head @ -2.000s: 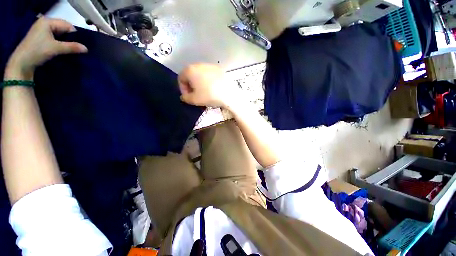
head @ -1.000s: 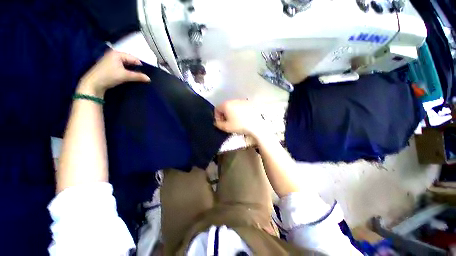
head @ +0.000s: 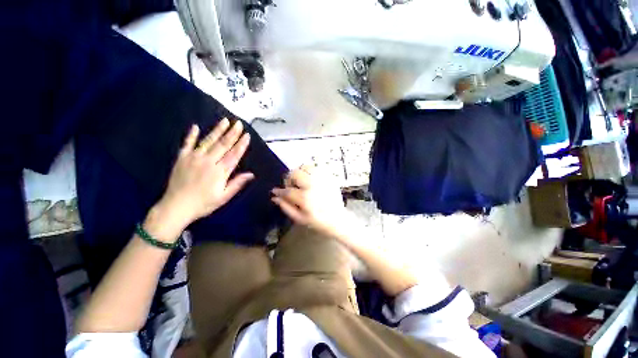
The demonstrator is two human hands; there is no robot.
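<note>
A navy cut panel [head: 147,105] lies over the table's front edge and the lap, left of and in front of the needle area. My left hand [head: 208,175] lies flat on it with the fingers spread, a green band at the wrist. My right hand [head: 302,198] pinches the panel's right corner between thumb and fingers. The white sewing machine [head: 392,42] with blue JUKI lettering stands behind. Its presser foot area [head: 246,73] is beyond the panel, not touching my hands. The cloth hides most of the front edge at left.
Stacked dark panels [head: 451,159] lie at the right, beside the machine bed. Metal thread snips [head: 361,101] lie under the machine arm. A teal slotted basket [head: 546,105] with an orange item [head: 536,130] is behind the stack. A large navy heap [head: 42,84] fills the left.
My left hand has left the panel's upper edge and moved down and right, now flat on the cloth. My right hand stays at the corner, its fingers turned. The camera view has shifted.
</note>
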